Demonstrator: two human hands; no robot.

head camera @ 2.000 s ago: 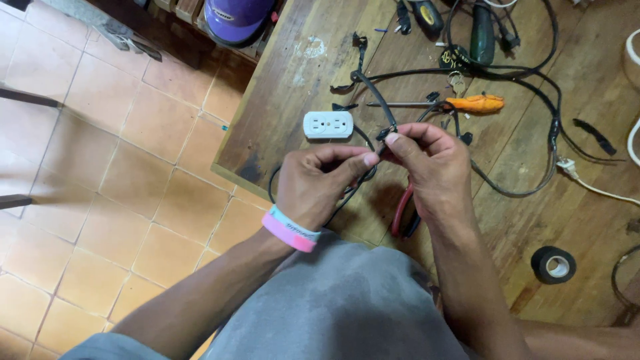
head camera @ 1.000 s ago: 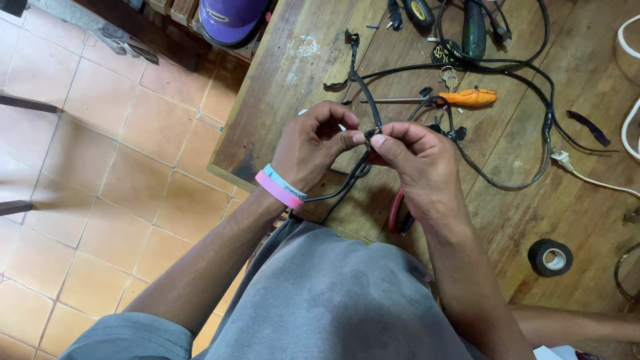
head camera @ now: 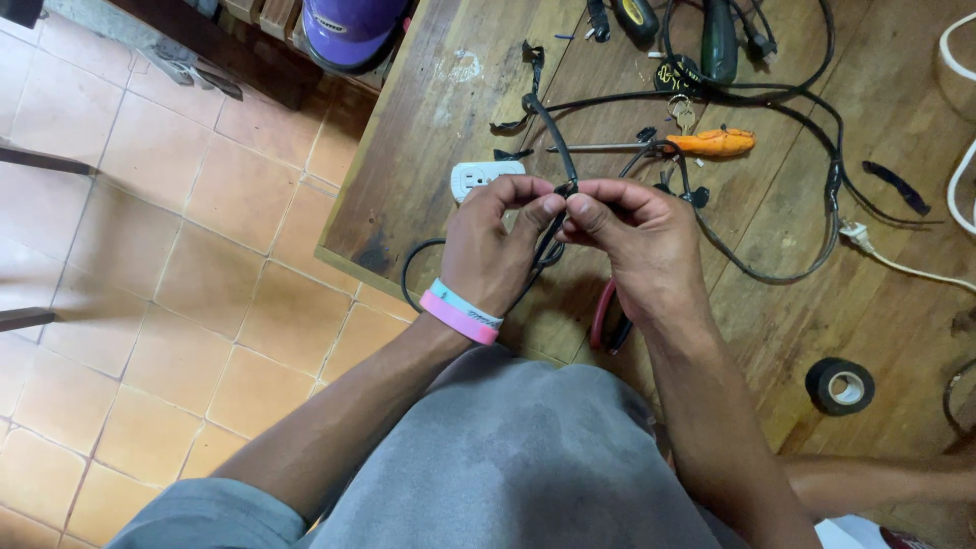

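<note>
Both hands meet over a black electrical cable (head camera: 559, 141), pinching it between thumbs and fingertips. My left hand (head camera: 499, 225) grips it from the left, with two bands on the wrist. My right hand (head camera: 644, 236) holds the same spot from the right; the fingertips hide most of the detail there. Just behind my left hand lies a white electrical outlet (head camera: 471, 177), partly covered by the fingers. A screwdriver with an orange handle (head camera: 711, 142) rests beyond my right hand. Red and black handles of a hand tool (head camera: 602, 314) show beside my right palm.
A roll of black electrical tape (head camera: 839, 386) lies at the right. Farther back are more black cable (head camera: 820, 130), a key (head camera: 684, 116), tool handles (head camera: 718, 46) and tape scraps. A white cord with plug (head camera: 858, 235) runs rightward. Another person's arm (head camera: 877, 486) reaches in at lower right.
Both hands have shifted slightly while staying on the cable. The white outlet, in plain view two seconds ago and hidden one second ago, shows partly again behind my left hand.
</note>
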